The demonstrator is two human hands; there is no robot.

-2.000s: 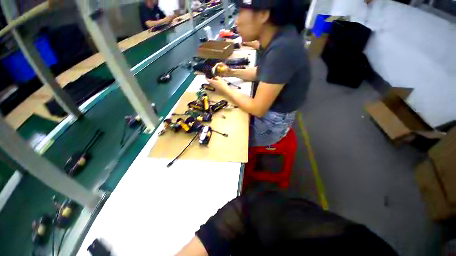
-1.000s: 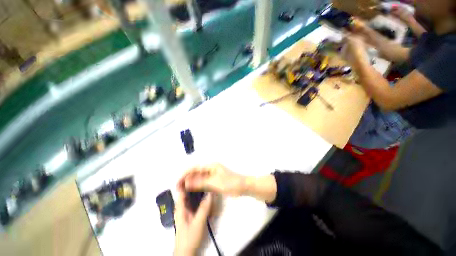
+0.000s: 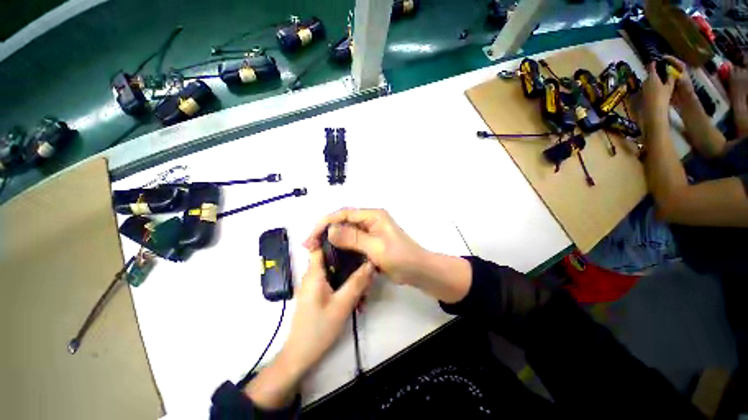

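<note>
My left hand (image 3: 316, 308) and my right hand (image 3: 381, 250) hold a black unit (image 3: 343, 264) between them, with a black cable hanging down from it. The fingers hide much of the unit. A closed black unit with a small yellow mark (image 3: 275, 264) lies just left of my hands, its cable running down under my left wrist. Small black covers (image 3: 335, 155) stand in a short stack behind my hands. Waiting units (image 3: 199, 215) lie in a cluster to the left, with yellowish bands, cables and a small green board (image 3: 140, 268) at the near side.
A green conveyor (image 3: 426, 54) with metal uprights (image 3: 371, 41) carries more units (image 3: 249, 70) behind the white bench (image 3: 410, 164). A tan cardboard sheet (image 3: 57, 295) lies at left. Another (image 3: 533, 164) at right bears a yellow-and-black pile (image 3: 584, 98), beside a neighbour's arms (image 3: 668, 156).
The view has swung from the neighbour down to my bench and is sharper. Both hands still hold the black unit; my right hand's fingers have shifted on it.
</note>
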